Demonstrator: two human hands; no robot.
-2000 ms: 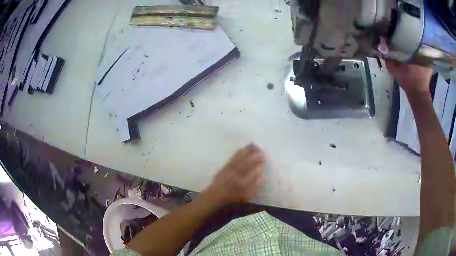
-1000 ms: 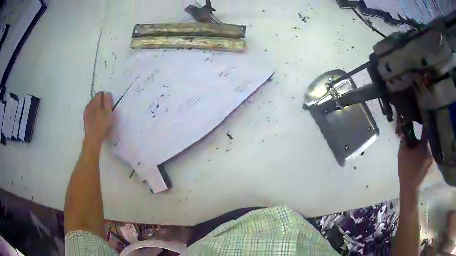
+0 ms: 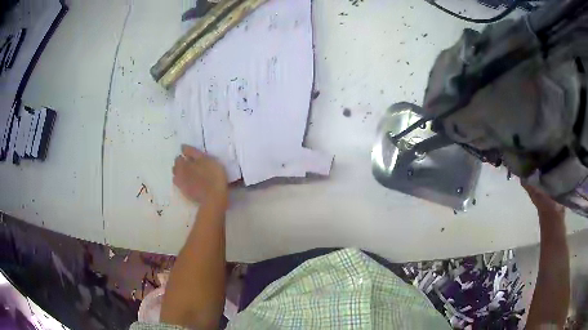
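Note:
The dark fabric lay topped with the white paper marker (image 3: 271,122) lies left of centre, its notched end towards me. My left hand (image 3: 200,175) is at its lower left edge, touching it; whether the fingers grip it is unclear. The straight knife cutting machine (image 3: 509,97) stands at the right, its shiny base plate (image 3: 432,171) flat on the table, apart from the lay. My right hand (image 3: 545,196) is at the machine's handle, its fingers mostly hidden by the machine. Two metal bar weights (image 3: 200,48) lie slanted across the lay's upper left.
Cut pieces (image 3: 32,132) stand at the far left of the white table (image 3: 361,225). A dark clamp-like tool (image 3: 198,9) lies beyond the bars. A black cable (image 3: 464,16) crosses the top right. Scraps (image 3: 470,290) are heaped below the table edge. The bucket (image 3: 151,303) is partly hidden by my left arm.
The lay and bars have turned, so the notched end has swung right and towards me. My left hand has moved right and down with its edge. The base plate has shifted slightly left and turned.

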